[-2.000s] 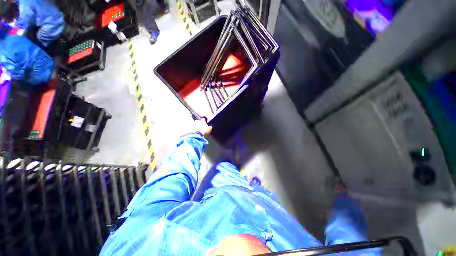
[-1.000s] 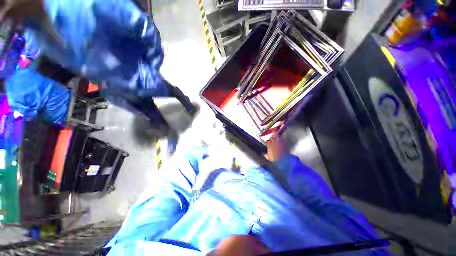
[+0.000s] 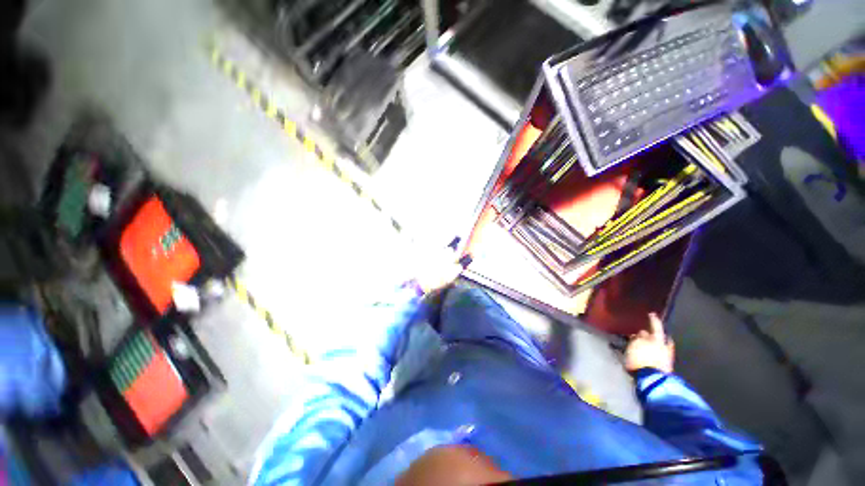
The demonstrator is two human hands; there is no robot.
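Note:
The black tote [image 3: 531, 302] with a red inside stands in front of me, tilted in the view. Several carrier frames [image 3: 654, 220], silver and some yellowish, lean inside it. My left hand [image 3: 440, 275] is at the tote's near left corner, washed out by glare, and appears to hold the rim. My right hand [image 3: 651, 347] holds the near right corner of the rim, with a finger extended. The far part of the tote is hidden under a keyboard shelf.
The keyboard [image 3: 659, 90] is on a side shelf over the tote's far side. A dark machine panel [image 3: 778, 228] is at right. Red-bottomed bins [image 3: 156, 256] stand at left, beyond yellow-black floor tape [image 3: 313, 147]. A blurred blue sleeve [image 3: 28, 361] shows at the left edge.
The tote and frames have shifted right and down in view, now beside the keyboard shelf. My right hand has come onto the tote's rim since the oldest frame. The person at upper left has left view.

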